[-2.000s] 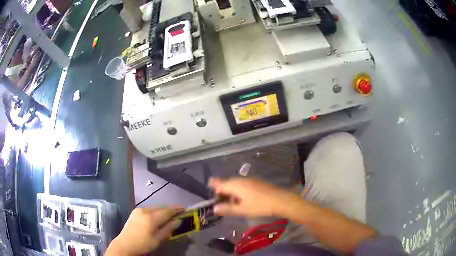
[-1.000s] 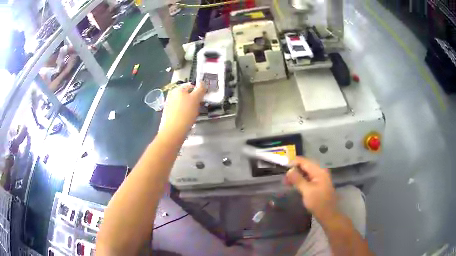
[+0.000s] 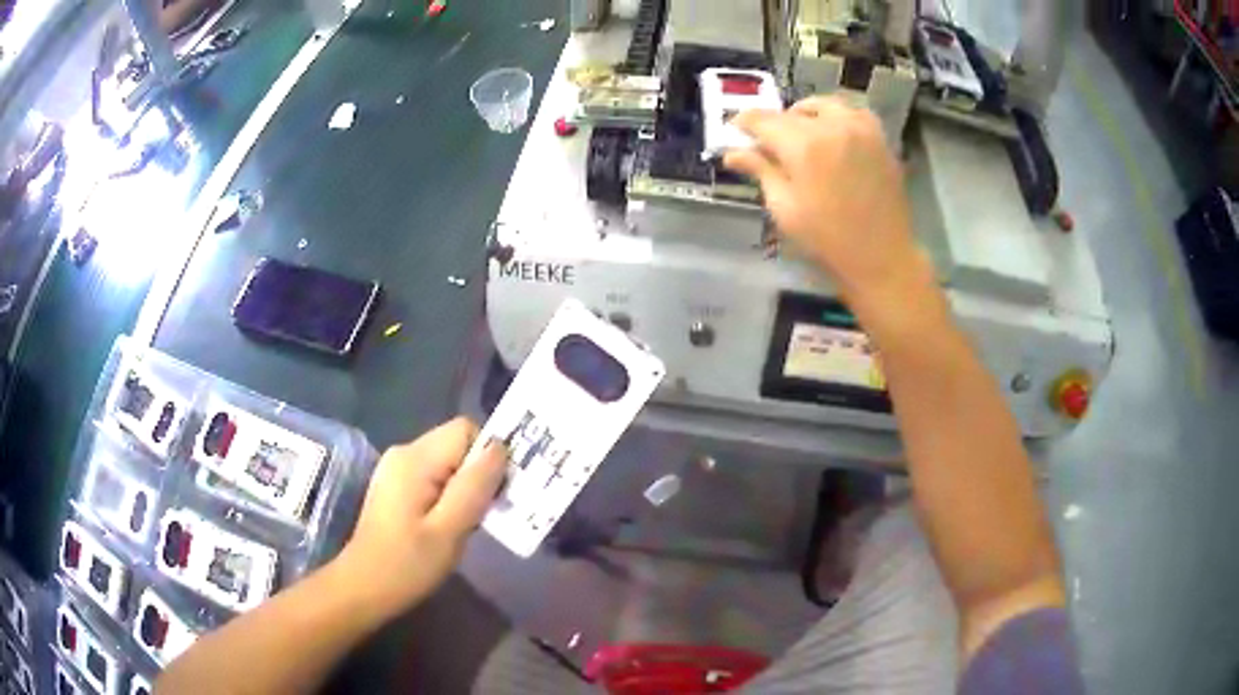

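My left hand (image 3: 428, 496) grips the lower left edge of a white phone housing (image 3: 578, 421) with a dark oval window, tilted in front of the machine. My right hand (image 3: 815, 177) is at the left station, its fingers at the lower end of another white housing (image 3: 741, 95) with a red patch, lying at the black fixture (image 3: 679, 132). The fingertips partly cover that housing; whether they grip it is unclear. A third housing (image 3: 951, 60) lies on the right station of the machine (image 3: 544, 319).
A clear blister tray (image 3: 356, 468) with several housings is at lower left. A dark smartphone (image 3: 307, 307) and a clear cup (image 3: 503, 101) are on the green bench. The touchscreen (image 3: 829, 356) and emergency stop (image 3: 1072, 395) are on the machine front. A red bag (image 3: 679, 668) is below.
My left hand has moved from the left station down towards the tray and now holds a housing. My right hand has moved from before the touchscreen up to the left station. The view has shifted.
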